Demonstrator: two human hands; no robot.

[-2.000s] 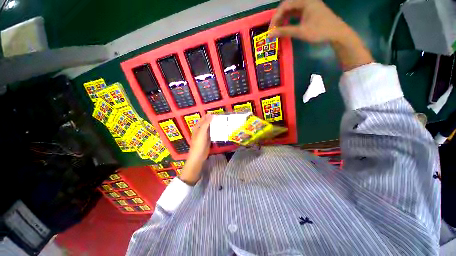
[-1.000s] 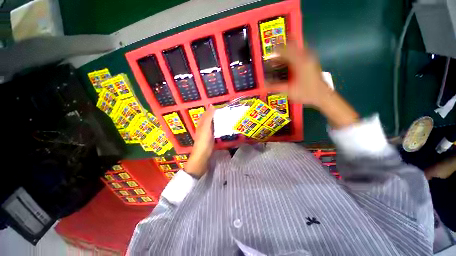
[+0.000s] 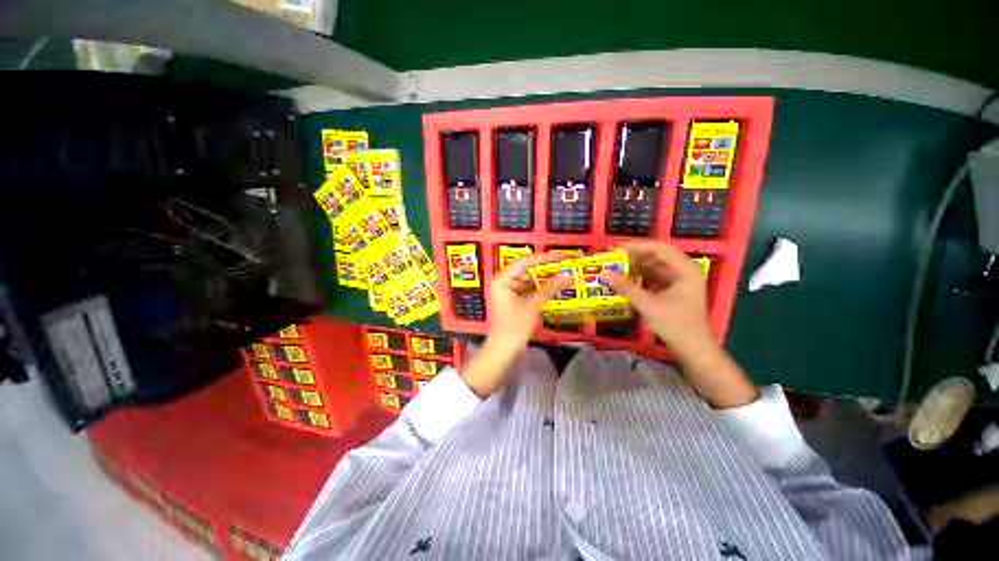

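Note:
A red tray [image 3: 598, 115] holds keypad phones in two rows. In the back row the rightmost phone [image 3: 698, 214] has a yellow label on its screen; the other back-row phones, such as this dark one [image 3: 636, 164], show bare screens. Yellow labels show on front-row phones, partly hidden by my hands. My left hand [image 3: 513, 312] and my right hand [image 3: 670, 298] hold a strip of yellow label sheets [image 3: 578, 281] between them above the front row. Both thumbs lie on its yellow face.
Loose yellow label sheets [image 3: 383, 236] overlap left of the tray. A black computer case [image 3: 219, 219] stands further left. Red trays with labelled phones [image 3: 301, 378] are at lower left. A white scrap [image 3: 776, 265] lies right of the tray. Part of another person's arm [image 3: 969, 510] shows at lower right.
My right hand has moved from the back-right phone to the label strip and now grips it with my left hand. The strip has turned level. The view has shifted, so the tray appears straighter.

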